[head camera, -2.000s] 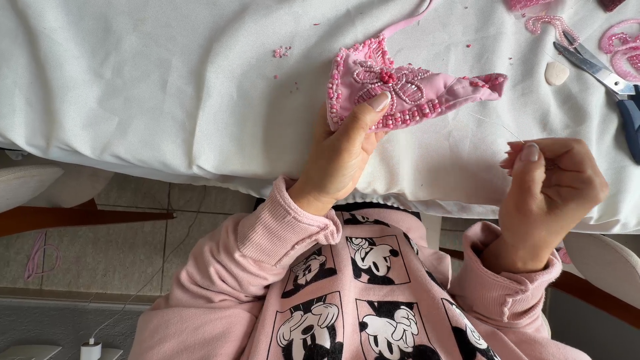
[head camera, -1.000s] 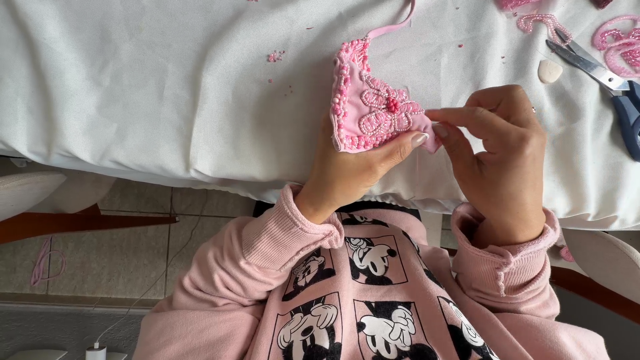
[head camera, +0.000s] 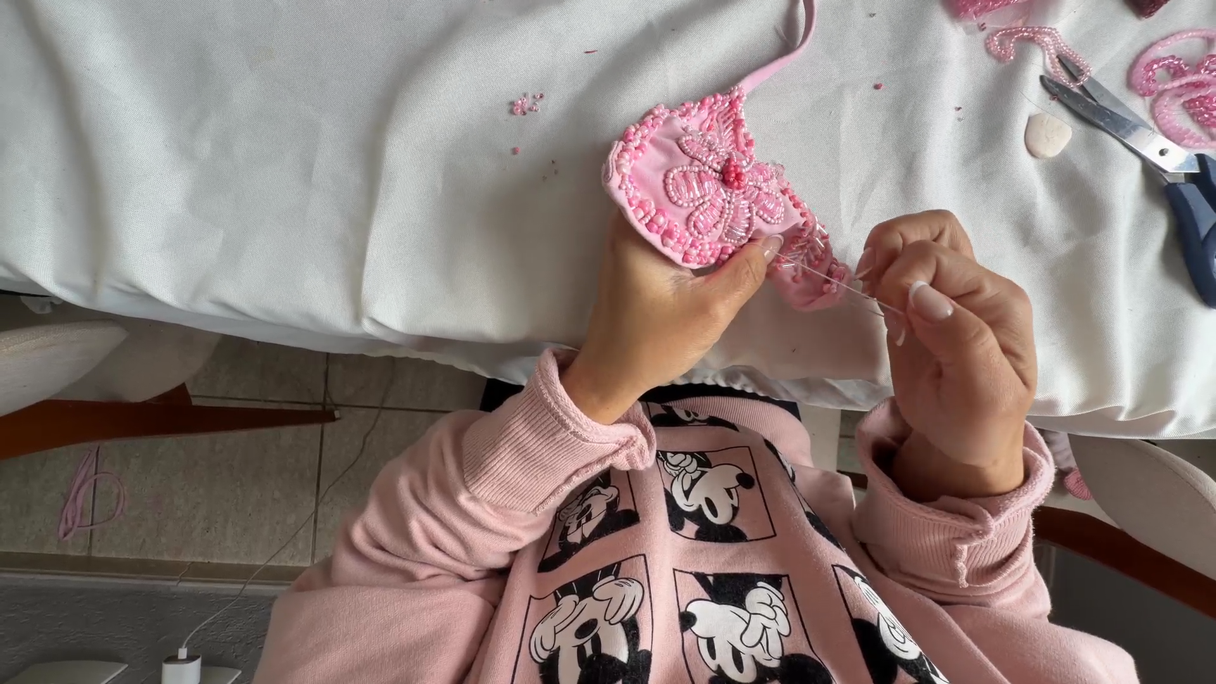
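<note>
My left hand (head camera: 665, 304) holds a pink beaded fabric piece (head camera: 646, 166), shaped like a bikini cup, its thumb on the lower edge. A beaded flower (head camera: 731, 185) with a red bead centre sits on the cup, and pink beads line the rim. A thin pink strap (head camera: 784, 62) runs up from its top. Just right of the piece, my right hand (head camera: 955, 332) has its thumb and fingers pinched on a fine thread (head camera: 836, 283), which stretches toward the fabric by my left thumb. Whether a needle is between the fingers cannot be made out.
On the white tablecloth (head camera: 237, 171), scissors with blue handles (head camera: 1130, 133) lie at the upper right beside a whitish flat piece (head camera: 1048, 135) and beaded pink appliqués (head camera: 1178, 85). Loose beads (head camera: 525, 104) lie left of the cup. Chairs flank me at both sides.
My right hand has moved right, away from the fabric's edge, with thread now visible between. The beaded piece has turned in my left hand, and its right-hand part shows again.
</note>
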